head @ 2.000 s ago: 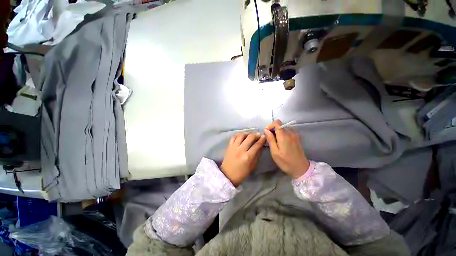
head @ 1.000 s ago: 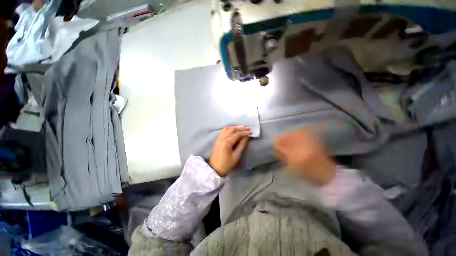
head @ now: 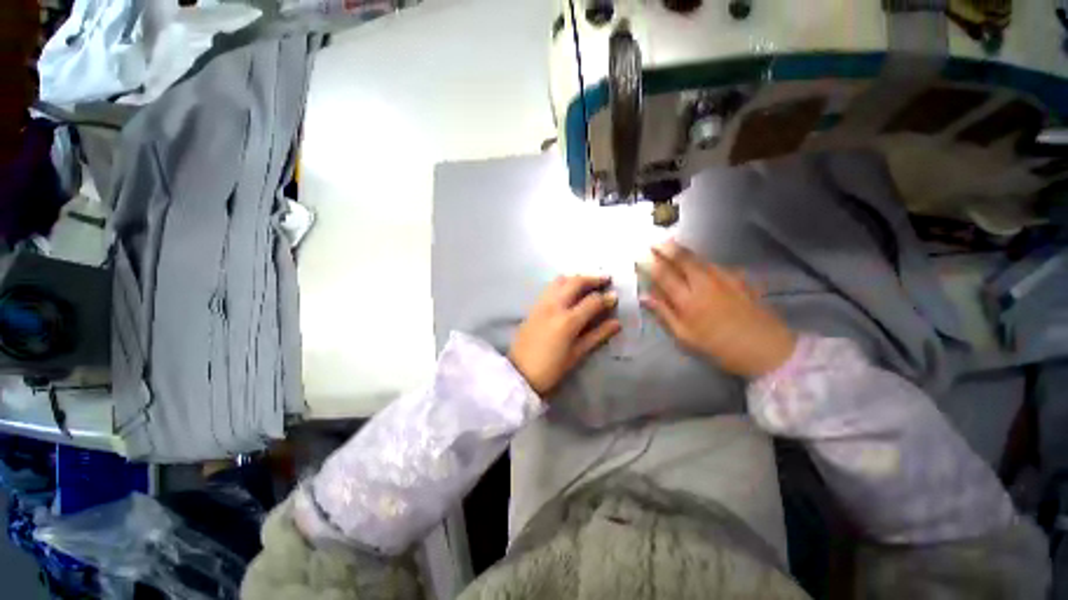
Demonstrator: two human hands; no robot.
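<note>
A grey garment panel (head: pixel 486 234) lies on the white machine table under the bright lamp. A narrow pale strip (head: pixel 624 299) lies on it between my hands. My left hand (head: pixel 568 332) rests on the panel left of the strip, fingers bent and a little apart. My right hand (head: pixel 717 307) lies flat on the panel right of the strip, fingertips close below the needle area. Neither hand visibly grips anything. The sewing machine head (head: pixel 750 100) stands above the hands, with a small brass-coloured part (head: pixel 665 213) under it. Glare hides the needle and presser foot.
A tall stack of grey cut panels (head: pixel 193 258) stands at the left of the white table (head: pixel 363 234). Crumpled white cloth (head: pixel 117 53) lies at the upper left. Clear plastic (head: pixel 146 541) is at the lower left. More grey cloth (head: pixel 990 404) is at the right.
My right hand has moved back from a blurred lift onto the panel, nearer the needle than before. The panel's lower part now lies differently, and the seam fold at right has shifted. The view has shifted.
</note>
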